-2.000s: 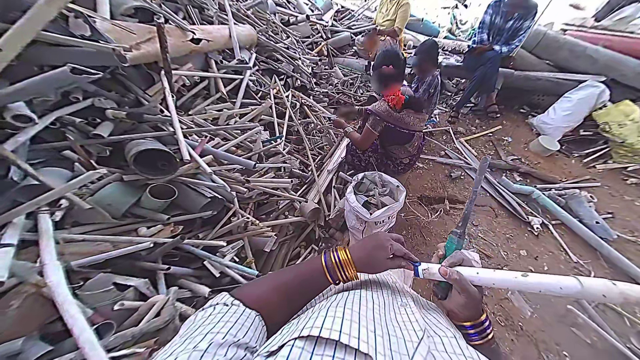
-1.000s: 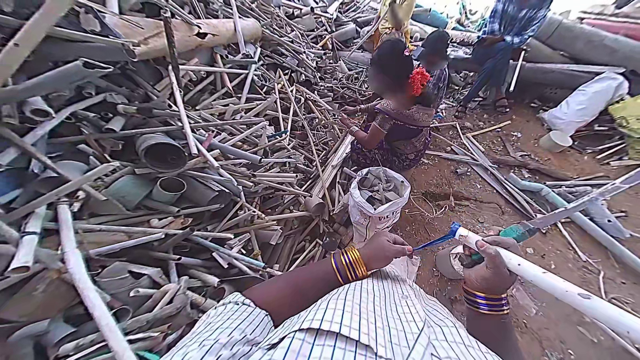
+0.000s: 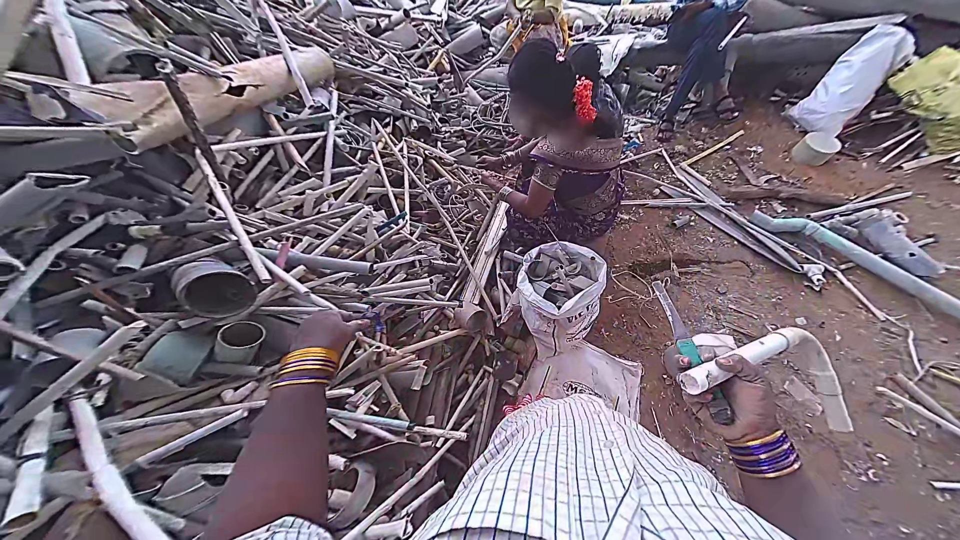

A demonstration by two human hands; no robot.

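Note:
My left hand (image 3: 324, 335) reaches over the pile of scrap pipes, wrist ringed with yellow and purple bangles. Beside its fingertips is a small blue piece (image 3: 378, 324); whether the fingers pinch it is unclear. My right hand (image 3: 739, 397) is closed around a white plastic pipe (image 3: 750, 358), whose far part bends downward, and around the green handle of a long-bladed knife (image 3: 671, 311), blade pointing up and away. Between my hands, farther off, stands an open white woven sack (image 3: 559, 319) holding cut grey pipe pieces (image 3: 559, 277).
Scrap pipes (image 3: 315, 262) cover the left side and middle. A person (image 3: 574, 180) sits at the pile just beyond the sack; others are behind. On the brown ground at right lie a long blue-grey pipe (image 3: 870, 251), a white bucket (image 3: 816, 148) and a stuffed white sack (image 3: 855, 79).
My left hand has moved left, away from the pipe end, out over the pile. The blue piece no longer shows on the pipe's end. The knife blade, pointing right a second ago, now points up and away.

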